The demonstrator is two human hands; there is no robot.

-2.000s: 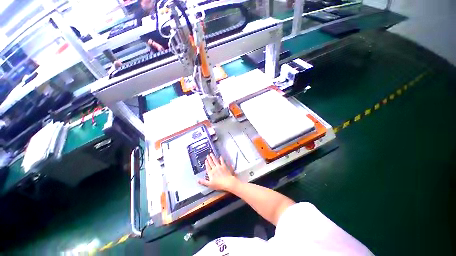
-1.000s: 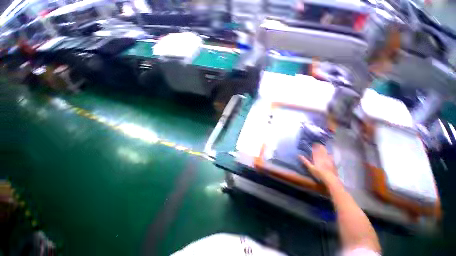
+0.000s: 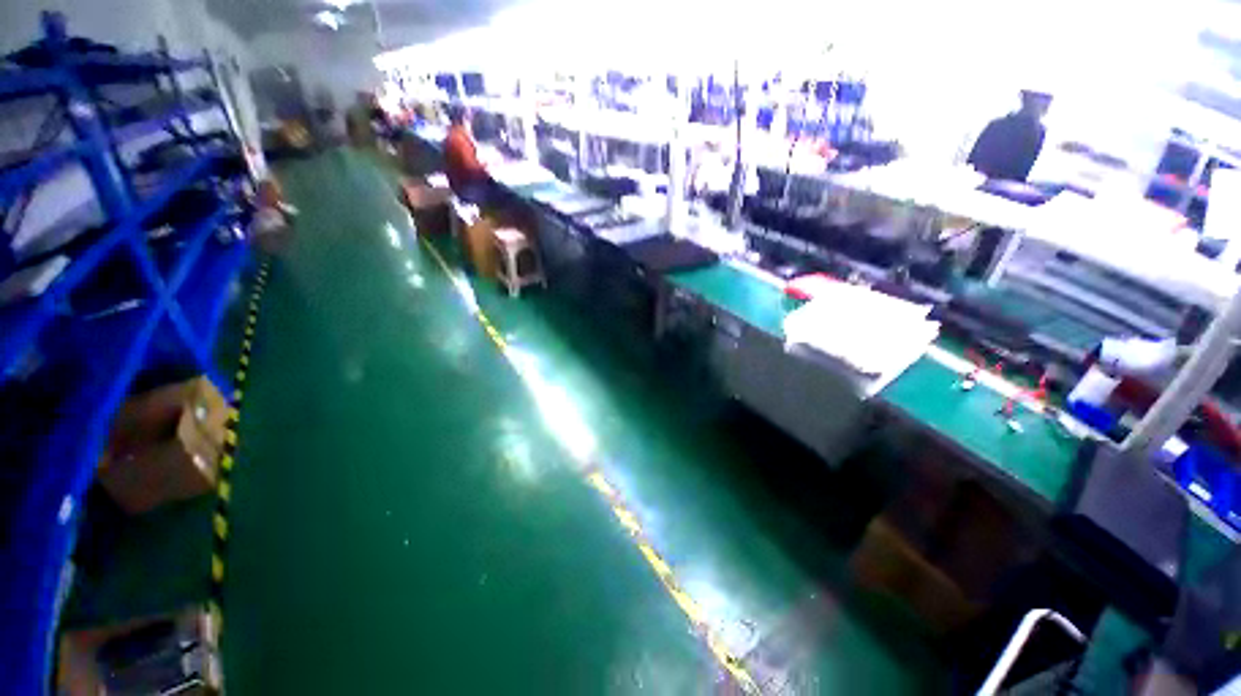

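Note:
Neither my left hand nor my right hand is in the picture. Nearest in front of me on the right is the long green-matted bench [image 3: 977, 418]. A stack of white sheets [image 3: 857, 331] lies on it. Small red items [image 3: 1018, 394] are on the mat beside the stack. Dark flat units [image 3: 663, 254] lie in a row further along the bench; I cannot tell their details.
Green floor aisle [image 3: 395, 503] with yellow-marked lines runs ahead. Blue shelving [image 3: 120, 224] and a cardboard box [image 3: 163, 442] are at left. A stool [image 3: 517, 258] stands by the bench. A person in orange [image 3: 463, 152] and one in dark clothes [image 3: 1011, 142] are further off.
My view has swung left from the machine table to the aisle. The machine, its fixtures and the hand that rested on the laptop unit are out of the picture.

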